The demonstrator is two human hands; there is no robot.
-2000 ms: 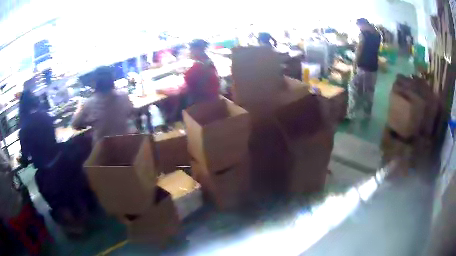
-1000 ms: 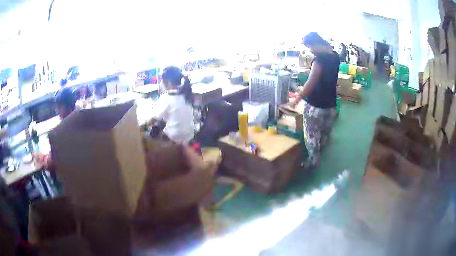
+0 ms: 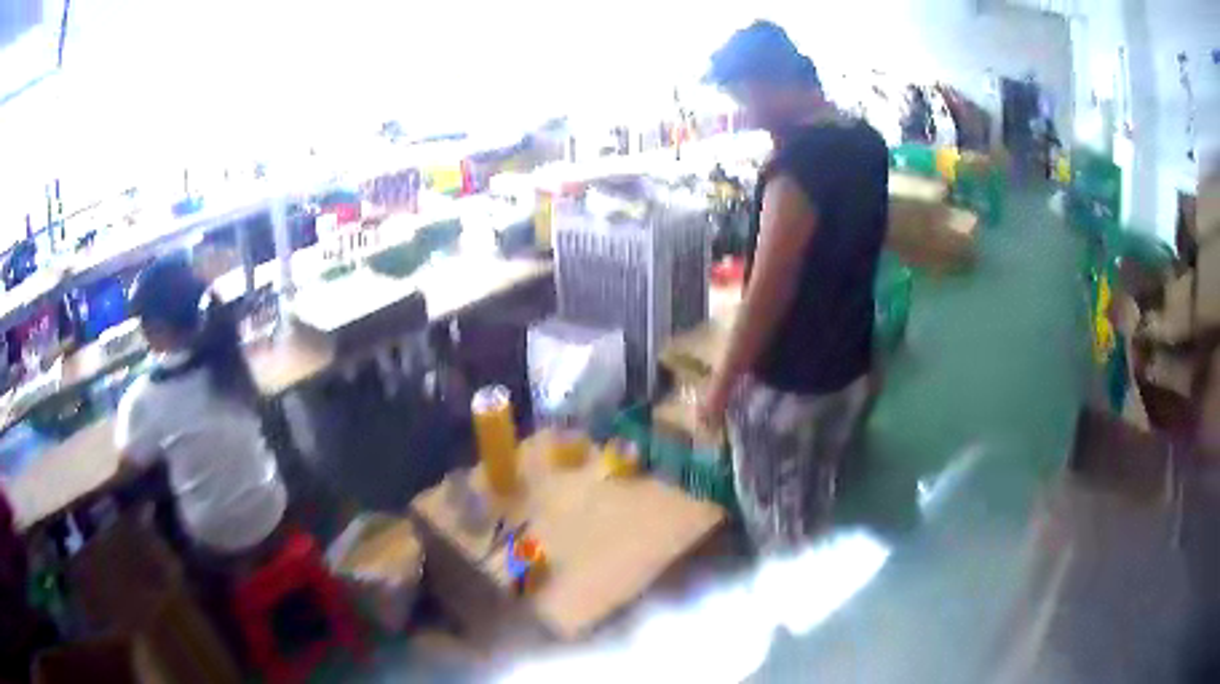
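Neither of my hands is in the picture. Nearest in front of me is a brown carton [image 3: 602, 535] with a flat top. On it stand a tall yellow roll or bottle [image 3: 495, 438], small yellow rolls [image 3: 620, 458] and a small blue and orange tool [image 3: 526, 559]. A bright, blurred glare band crosses the bottom of the view and hides what lies under it.
A person in a black sleeveless top [image 3: 827, 254] stands beyond the carton. A person in white [image 3: 212, 448] sits on a red stool [image 3: 297, 608] at the long bench [image 3: 288, 358]. Green floor [image 3: 970, 361] runs ahead; brown cartons [image 3: 1131, 461] stand at right.
The view has moved forward along the benches. The tall open cartons have left the view at lower left. The flat-topped carton and the standing person appear larger and further left.
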